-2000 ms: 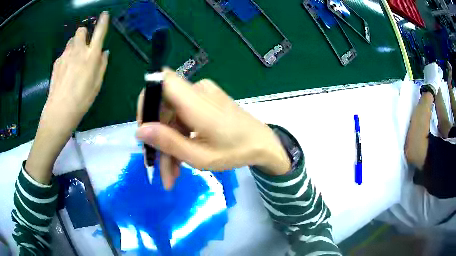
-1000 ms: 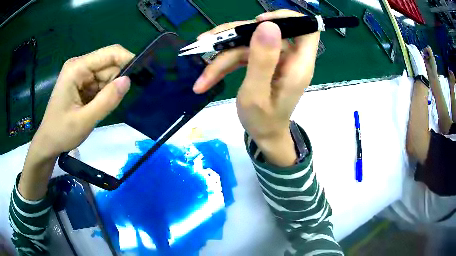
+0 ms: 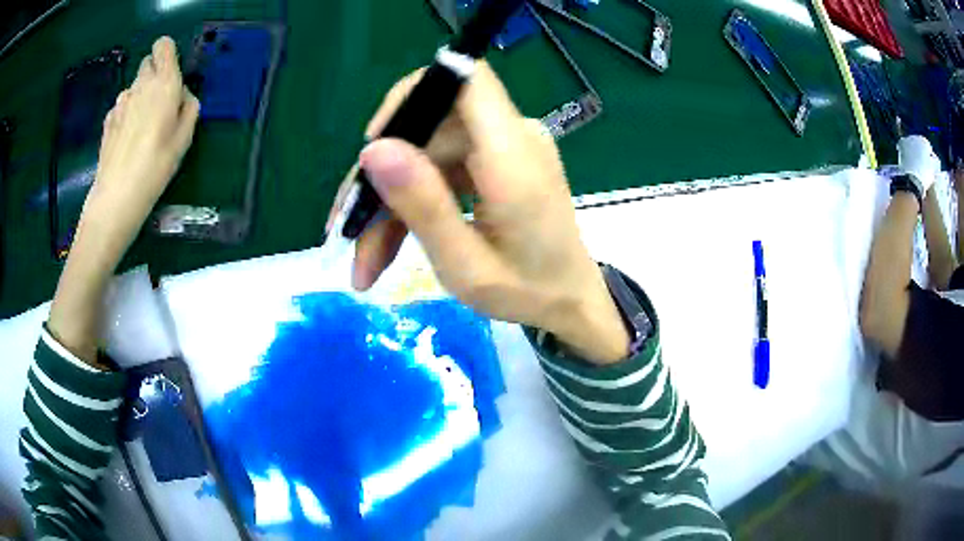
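Observation:
My left hand (image 3: pixel 148 132) is over the green conveyor belt (image 3: pixel 359 42), its fingers between a dark phone middle frame (image 3: pixel 60 159) and a frame with blue film (image 3: pixel 254 159). Whether it grips either frame I cannot tell. My right hand (image 3: pixel 492 201) is closed around a black pen-like pointed tool (image 3: pixel 418 111) with a white band; its pale tip points down and left, blurred, above the white bench sheet. Below it a crumpled pile of blue film (image 3: pixel 349 391) lies on the sheet.
More frames (image 3: pixel 770 74) ride on the belt to the right. A blue marker (image 3: pixel 760 317) lies on the white sheet (image 3: pixel 655 275). Another frame (image 3: pixel 174 433) lies under my left sleeve. A red tray (image 3: pixel 861 23) and another person's arm (image 3: pixel 893 254) are at right.
The frame that my left hand held up is out of it; that hand is now over the belt. The right hand moved left and its tool turned tip-down. The belt frames shifted left.

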